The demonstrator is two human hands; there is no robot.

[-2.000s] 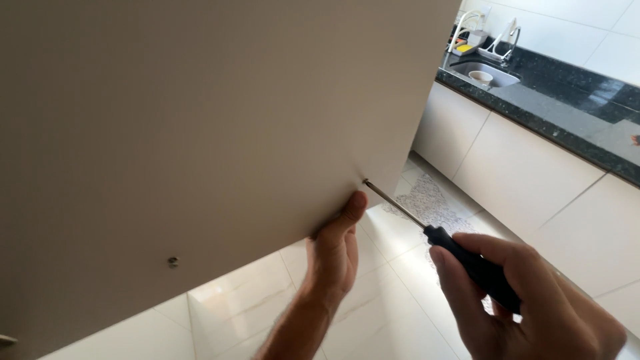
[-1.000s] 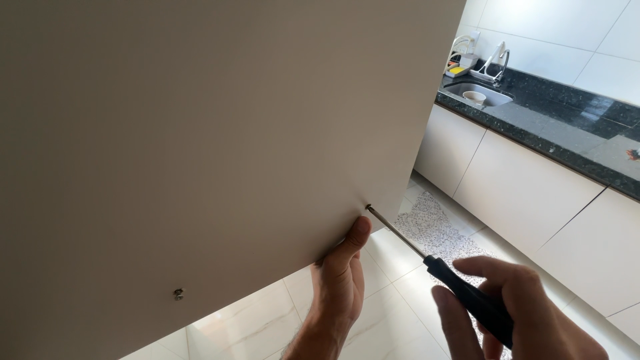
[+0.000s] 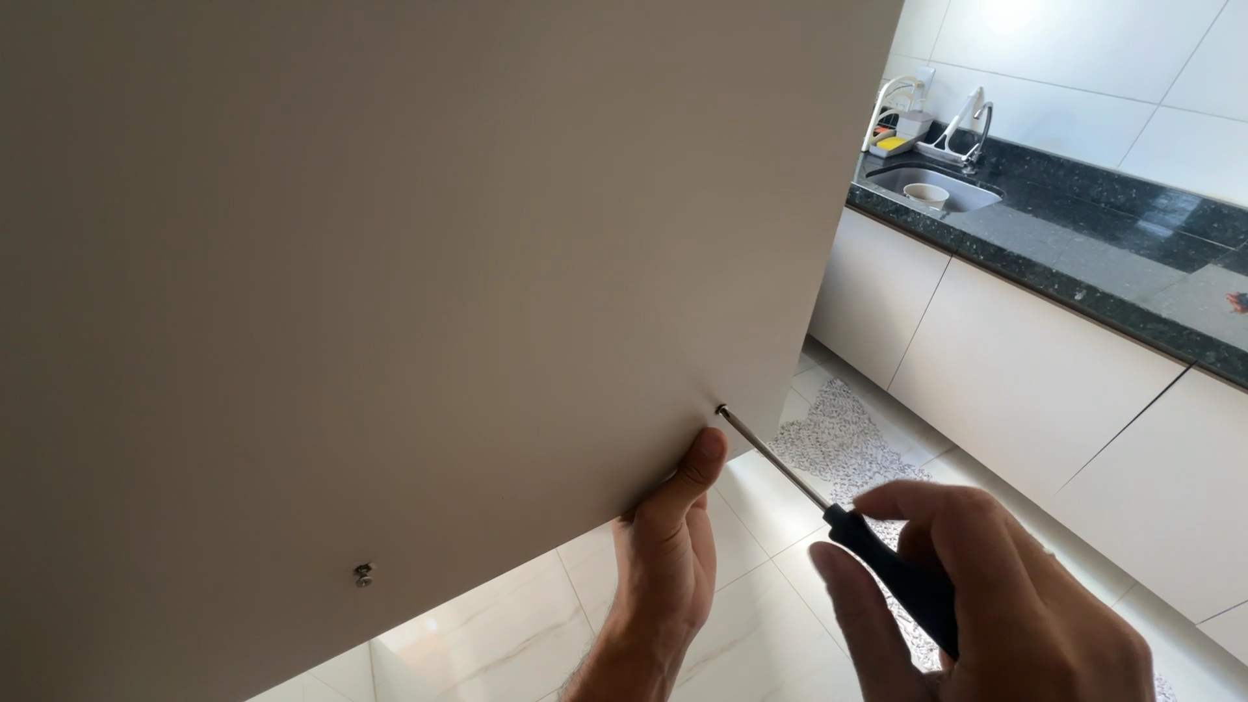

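Observation:
A pale flat panel fills the left and middle of the view, its lower edge slanting up to the right. My left hand grips that edge, thumb on the near face, other fingers behind it. My right hand holds a screwdriver by its black handle, the index finger and thumb near the front of the grip. The metal shaft points up and left, its tip at a screw in the panel just above my left thumb. Another screw sticks out of the panel at lower left.
Beyond the panel runs a dark granite countertop with a sink holding a white bowl, a faucet and a dish rack. Pale cabinet fronts stand below. A speckled grey mat lies on the tiled floor.
The fingers of my right hand have shifted on the screwdriver handle, the thumb now apart from it. My left hand keeps its hold on the panel's edge. The view has shifted slightly.

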